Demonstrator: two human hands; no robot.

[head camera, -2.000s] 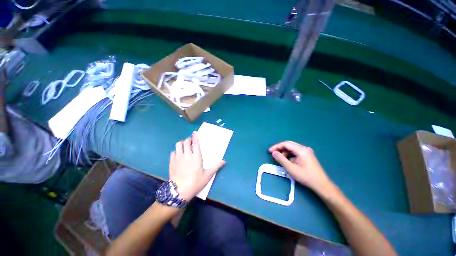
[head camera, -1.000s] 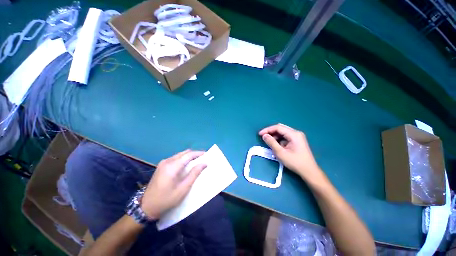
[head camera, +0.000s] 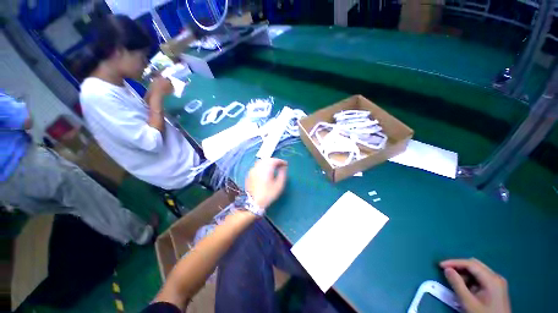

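Note:
A white sticker sheet (head camera: 341,239) lies flat on the green bench at its front edge, with no hand on it. My left hand (head camera: 265,182) is raised near the wire bundle (head camera: 235,160), fingers curled; it appears empty. A white plastic frame (head camera: 426,294) lies at the lower right, cut off by the picture's edge. My right hand (head camera: 480,285) is over the frame's upper right side, fingertips bent together; whether it holds something small cannot be seen.
An open frame box (head camera: 372,164) piled with white frames stands mid-bench. A rolled white sheet (head camera: 274,133) and loose frames lie left. A spare white sheet (head camera: 428,158) lies by the metal post (head camera: 520,137). A seated person (head camera: 131,125) works left; another stands behind. A floor carton (head camera: 177,230) is below.
The view has swung left. My left hand has let go of the sticker sheet, which now lies on the bench, and has moved left toward the wires. My right hand stays at the frame.

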